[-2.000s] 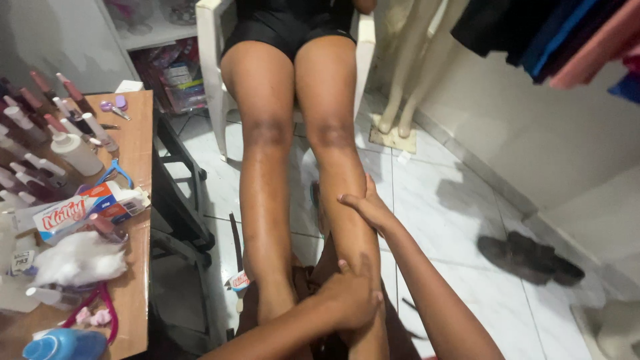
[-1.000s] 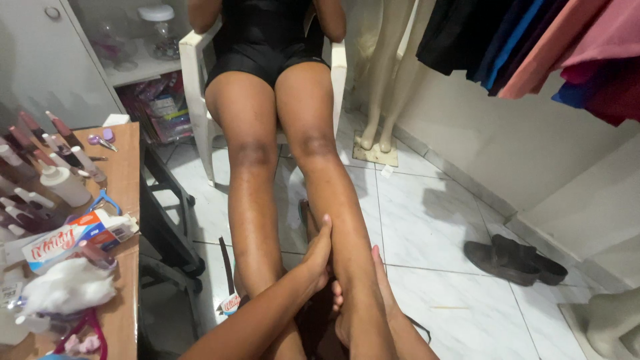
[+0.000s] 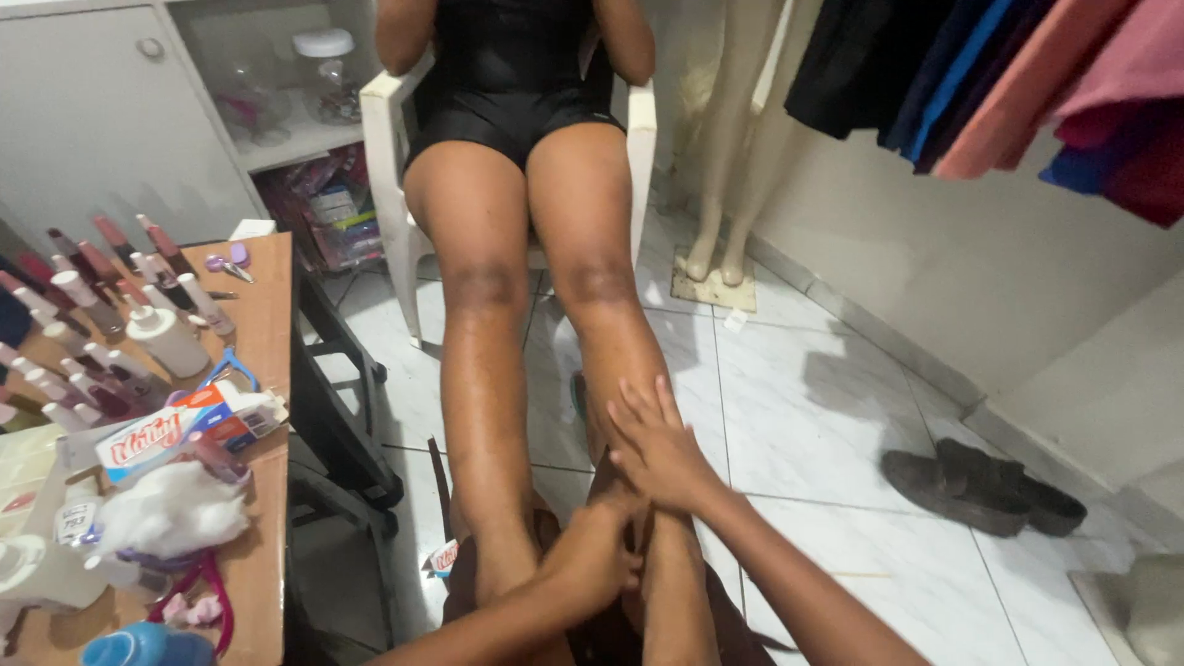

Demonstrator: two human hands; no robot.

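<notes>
A person in black shorts (image 3: pixel 518 120) sits on a white plastic chair (image 3: pixel 393 185), both legs stretched toward me. My right hand (image 3: pixel 652 449) lies flat on the shin of the leg at the right (image 3: pixel 615 351), fingers spread. Lower on that same leg is my left hand (image 3: pixel 606 546), near the inner ankle, its fingers partly hidden and blurred. The other leg (image 3: pixel 486 416) rests beside it, its skin shiny, with my left forearm crossing over its lower end.
A wooden table (image 3: pixel 264 314) at left holds nail polish bottles (image 3: pixel 88 301), cotton wool (image 3: pixel 171 509) and a blue-capped bottle (image 3: pixel 148 643). Black sandals (image 3: pixel 980 486) lie on the tiled floor at right. Behind stand mannequin legs (image 3: pixel 726 185) under hanging clothes (image 3: pixel 999 83).
My right hand has come from the outer side of the lower leg up onto the front of the shin. My left hand has moved from the inner calf down toward the ankle.
</notes>
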